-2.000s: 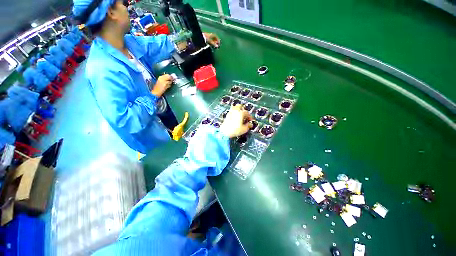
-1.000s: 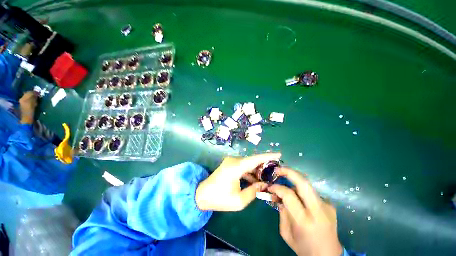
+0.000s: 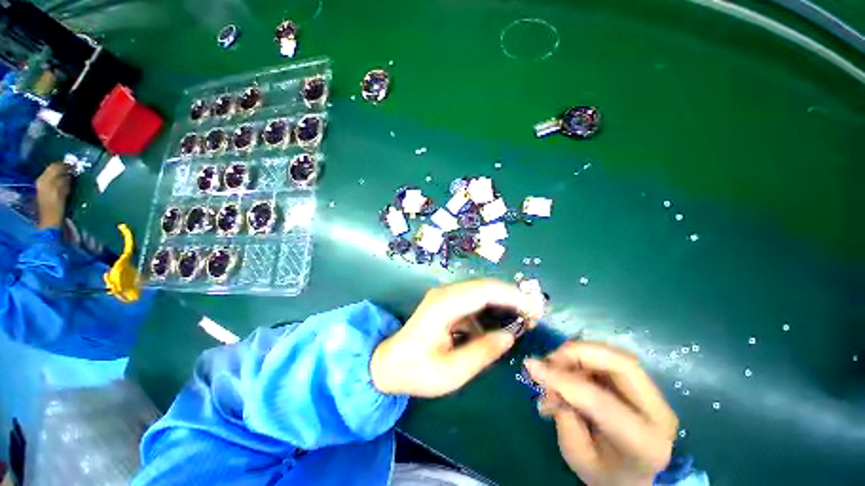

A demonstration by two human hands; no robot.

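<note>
My left hand (image 3: 446, 340) is curled around a watch case (image 3: 515, 327), low at the centre; only part of its shiny rim shows between the fingers. My right hand (image 3: 607, 403) is just to the right, apart from it, blurred, with thumb and fingers pinched together. Whether it grips something small, such as tweezers, cannot be told. A small whitish piece (image 3: 532, 297) shows at my left fingertips. The pile of board and battery assemblies (image 3: 444, 220) lies beyond my hands on the green mat.
A clear blister tray (image 3: 275, 271) with rows of round cases lies left. Beyond it are a yellow tool (image 3: 123, 271), a red bin (image 3: 128, 121) and a neighbour's hand (image 3: 53, 195). A loose board assembly (image 3: 579, 121) lies upper right. Small white pads (image 3: 685, 352) are scattered right.
My left hand has come back from the tray to the front of the bench with a case. Both hands met at the case a second ago; my right hand has since moved away, right and down.
</note>
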